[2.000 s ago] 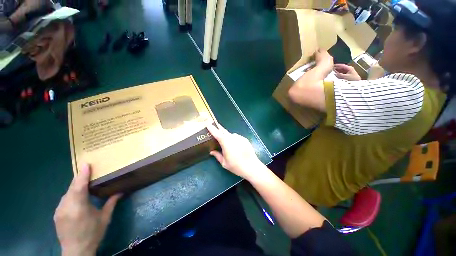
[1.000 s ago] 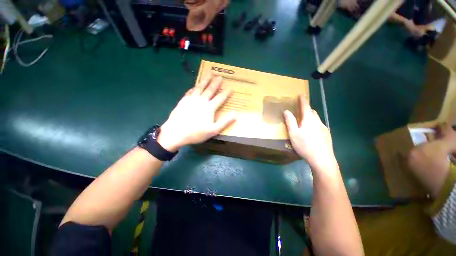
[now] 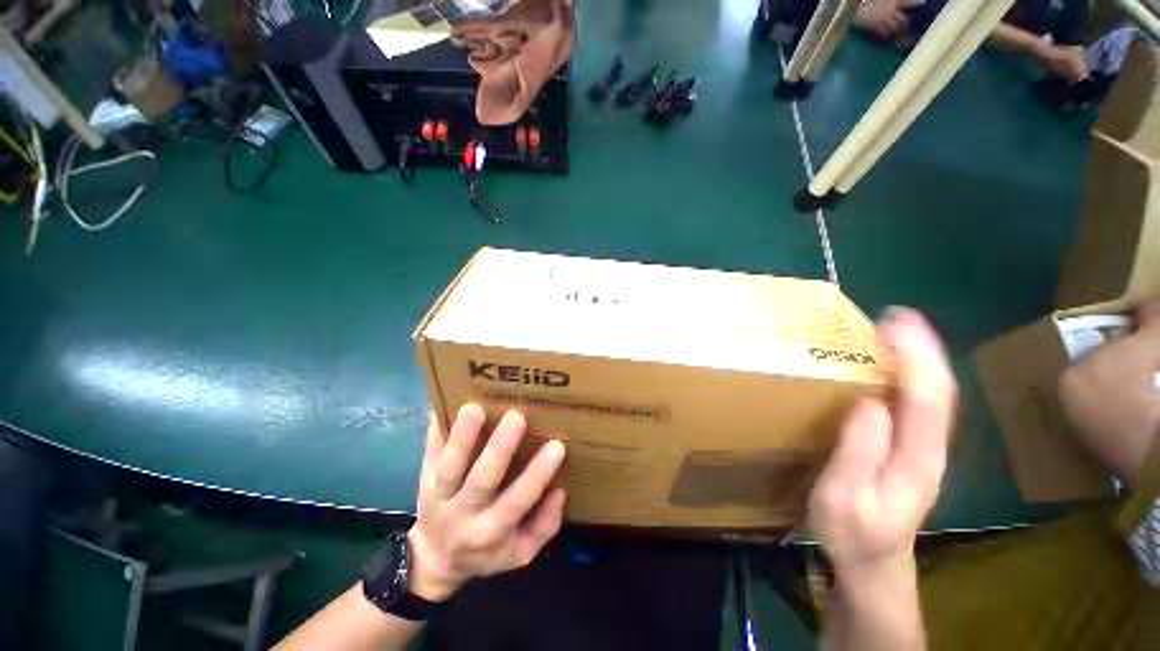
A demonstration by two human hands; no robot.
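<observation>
The tan KEIID retail carton [image 3: 611, 426] is closed and tilted at the bench's front edge. Its printed front, with the dark speaker picture, faces me, and a lit narrow side is on top. My left hand [image 3: 490, 509] lies with spread fingers on the lower left of the printed front; a black watch is on that wrist. My right hand [image 3: 890, 445] is at the carton's right end, fingers up along it, slightly blurred. The underside of the carton is hidden.
A black terminal box [image 3: 458, 121] and black speaker [image 3: 324, 95] stand at the far side, with small black cable bundles [image 3: 655, 95] beside them. White cable loops lie far left. Cream rack posts [image 3: 903, 102] stand behind right. A neighbour's open carton [image 3: 1030, 407] and forearm are at right.
The carton has tipped up from lying flat, its printed front turning towards me, and has come nearer. My left hand has moved down its front; my right hand has moved to its right end.
</observation>
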